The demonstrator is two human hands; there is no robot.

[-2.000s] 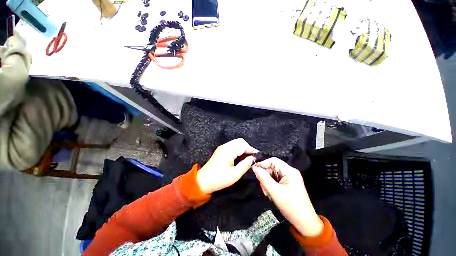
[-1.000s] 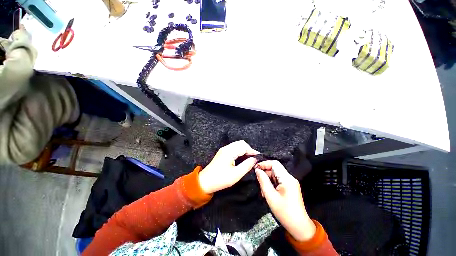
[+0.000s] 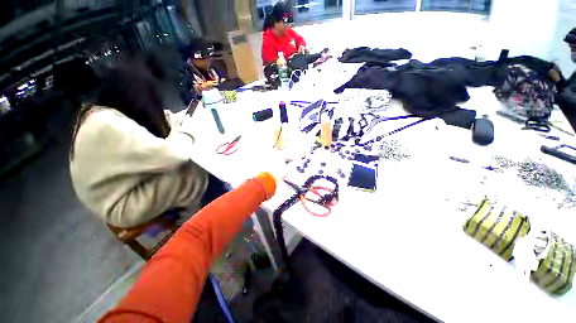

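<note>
My left hand (image 3: 283, 170) is at the end of the outstretched orange sleeve, over the white table (image 3: 372, 236). It is washed out against the table, so its fingers and anything in them cannot be made out. It is just left of the red-orange-handled scissors (image 3: 311, 208), which lie under a black bumpy strip (image 3: 278, 221) hanging off the table edge. Small dark discs, possibly buttons (image 3: 322, 164), lie beyond the hand. My right hand is out of the picture. The garment on my lap is not clearly visible.
A person in a cream top (image 3: 136, 167) sits at left. Other people sit at the far side. On the table are a second pair of scissors (image 3: 228, 146), a dark blue rectangle (image 3: 363, 176), thread cones (image 3: 326, 134), striped bundles (image 3: 497, 228) and heaped black cloth (image 3: 429, 88).
The view has swung up and left across the table. My left hand has left the dark garment and reached forward to the table. My right hand has gone out of view.
</note>
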